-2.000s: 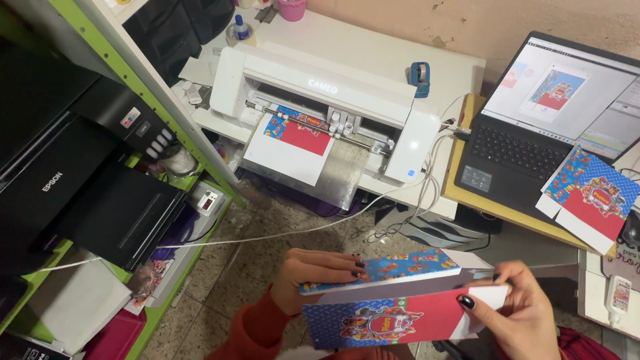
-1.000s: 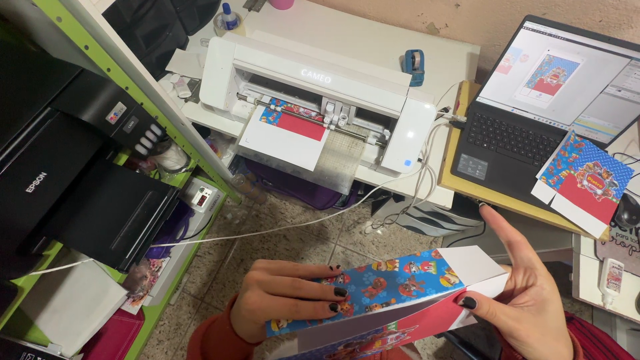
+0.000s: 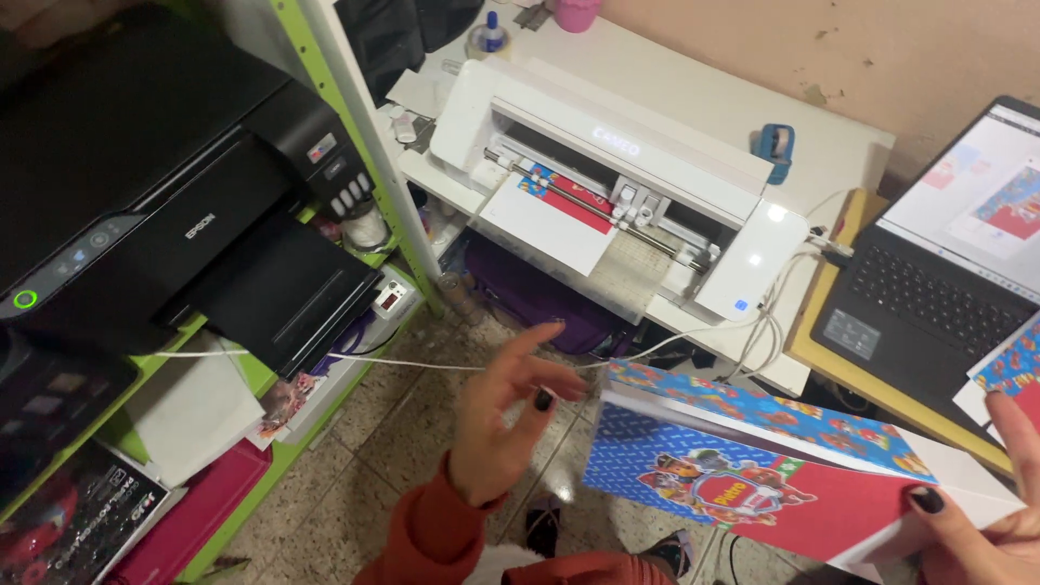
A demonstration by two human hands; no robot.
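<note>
A folded paper box [image 3: 731, 479] printed in blue and red with cartoon figures slants across the lower right, a long gap showing along its upper edge. My right hand [image 3: 975, 520] grips its white right end, thumb on the front face. Just off the box's left end, my left hand [image 3: 512, 406] is raised with fingers spread, holding nothing. Above them, a printed sheet [image 3: 552, 219] lies in a white Cameo cutting machine [image 3: 609, 146], its upper part under the roller bar. Another printed sheet [image 3: 1016, 366] rests over the laptop's corner at the right edge.
An open laptop [image 3: 934, 276] stands on a yellow board [image 3: 812, 325]. At left, a black Epson printer [image 3: 203, 219] sits on a green-edged shelf. White cables [image 3: 764, 309] run from the cutting machine. A blue tape dispenser [image 3: 776, 154] and a glue bottle [image 3: 492, 34] stand on the desk.
My left hand has let go of the box and moved off its left end. The box's front face, mostly turned away a second ago, shows again. My right hand still holds it.
</note>
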